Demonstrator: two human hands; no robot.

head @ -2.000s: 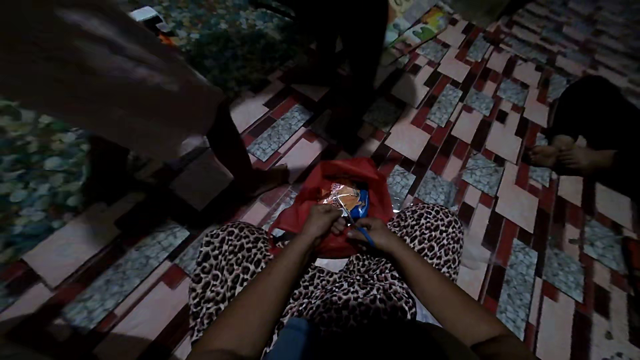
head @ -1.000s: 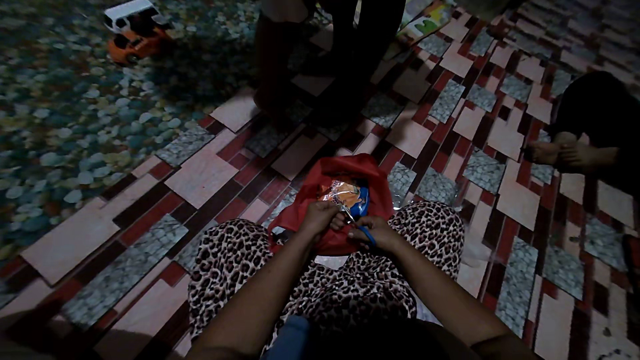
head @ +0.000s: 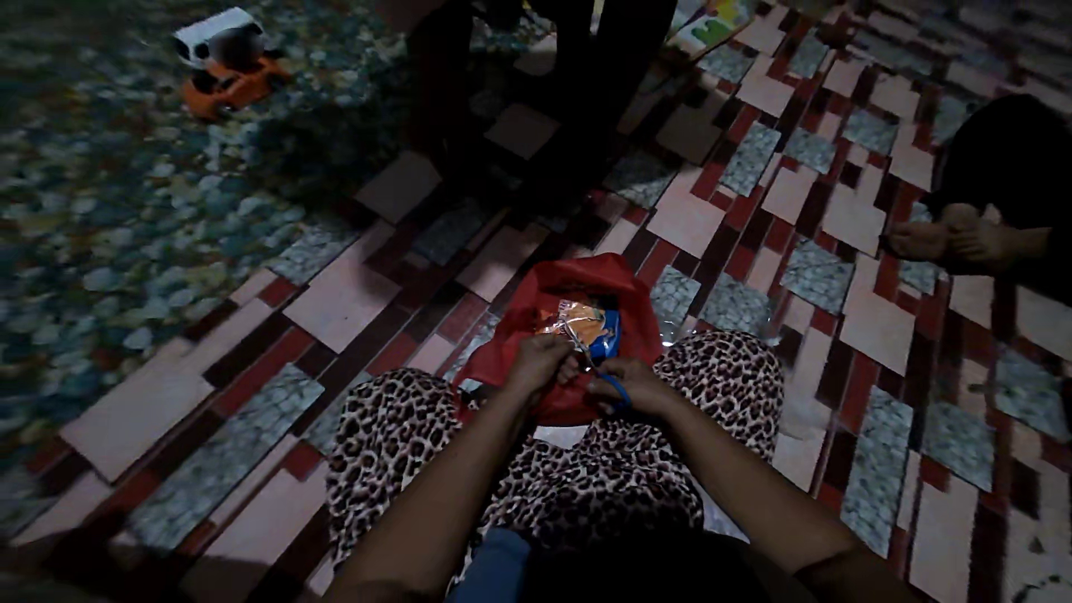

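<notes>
My right hand (head: 630, 387) grips a pair of scissors (head: 616, 390) by its blue handle, the blades pointing up and left toward my other hand. Close beside it, over the red bag (head: 638, 293), my left hand (head: 546, 362) is closed on something small that the dim light hides. Inside the open bag lie shiny orange and blue packets (head: 596, 322). The bag rests between my legs, which are in leopard-print trousers (head: 394, 419).
A person in dark clothes (head: 544, 75) stands ahead. At right are another person's bare feet (head: 963, 239). An orange toy car (head: 230, 88) and a white toy vehicle (head: 219, 38) sit on the pebble-patterned floor covering at upper left.
The standing person has moved from the left toward the upper middle, uncovering the toy vehicles. My hands stay close together over the red bag.
</notes>
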